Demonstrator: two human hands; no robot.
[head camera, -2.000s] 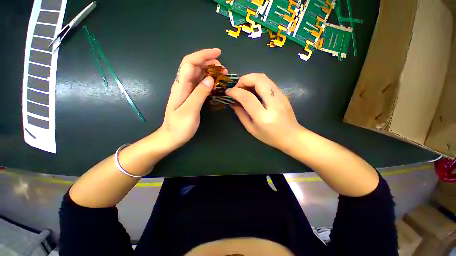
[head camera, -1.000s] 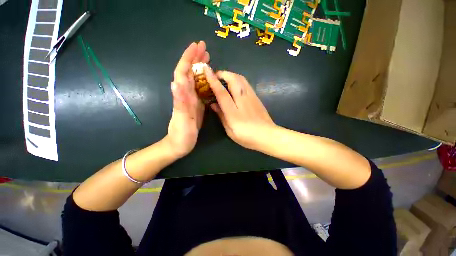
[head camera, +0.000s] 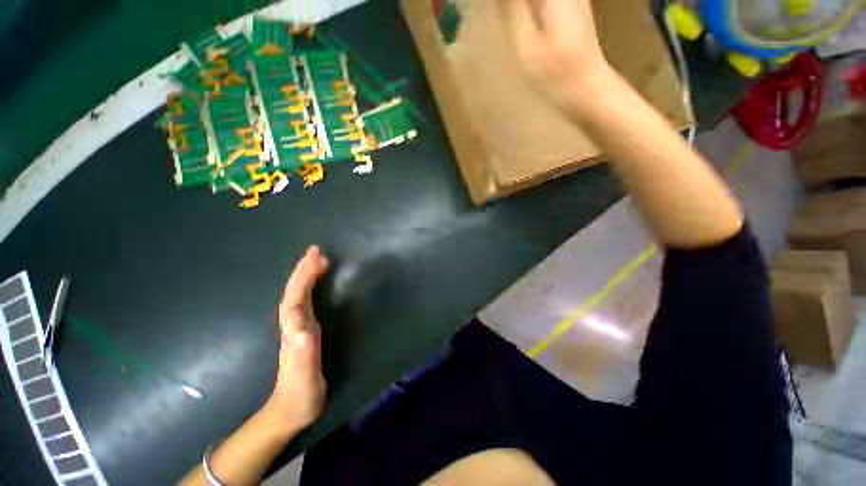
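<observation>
My left hand (head camera: 302, 346) is held edge-on above the dark green mat, fingers extended, with nothing visible in it. My right hand (head camera: 557, 43) is at the top right over the cardboard box (head camera: 475, 114); its fingers are cut off by the top edge, so what it holds is hidden. The stack of separated boards is not visible. A pile of panels (head camera: 285, 104), green with orange and white flex tails, lies on the far side of the mat.
A label strip (head camera: 46, 403) and silver tweezers (head camera: 57, 318) lie at the left. Blurred green waste rails (head camera: 123, 356) lie beside them. A red coiled object (head camera: 783, 104) and brown cartons (head camera: 812, 304) are at the right, beyond the table edge.
My hands have parted from around the board stack. My right hand has moved up and right over the box; my left stays over the mat, empty. The view has turned right.
</observation>
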